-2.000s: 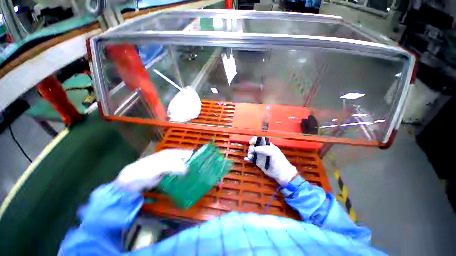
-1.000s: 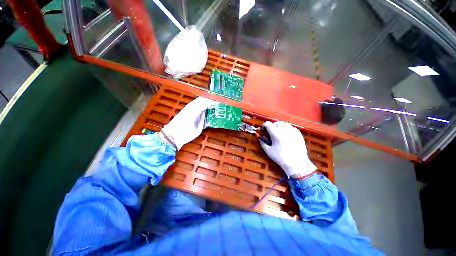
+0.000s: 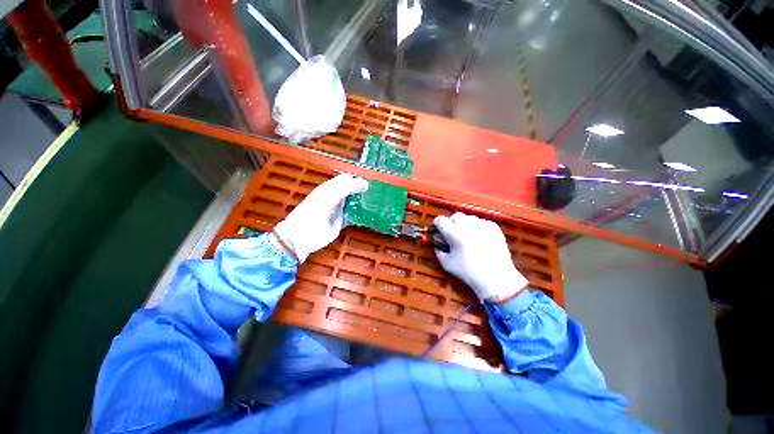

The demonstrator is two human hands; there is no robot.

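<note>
My left hand (image 3: 318, 218), in a white glove, holds a green circuit board (image 3: 378, 208) by its left edge above the orange-red slotted tray (image 3: 373, 297). The board's far part shows through the clear shield, past its lower edge. My right hand (image 3: 479, 254), also gloved, is closed around the dark handles of the side cutters (image 3: 431, 236). The silver jaws are at the board's near right corner. I cannot tell whether the jaws are open or touch a lead. A reddish band is at my right wrist, with a thin cord trailing from it.
The clear shield (image 3: 441, 200) spans the tray's far part. Behind it are a whitish plastic bag (image 3: 309, 100), a flat red plate (image 3: 479, 157) and a black object (image 3: 555, 187) at the plate's right end. The green conveyor belt (image 3: 93, 246) lies to the left. Green pieces show under the tray's left side.
Since two seconds ago the view has tilted down, the board has come to rest from a blur, and the cutters have moved to its corner. Over the last second, board and hands have shifted only slightly.
</note>
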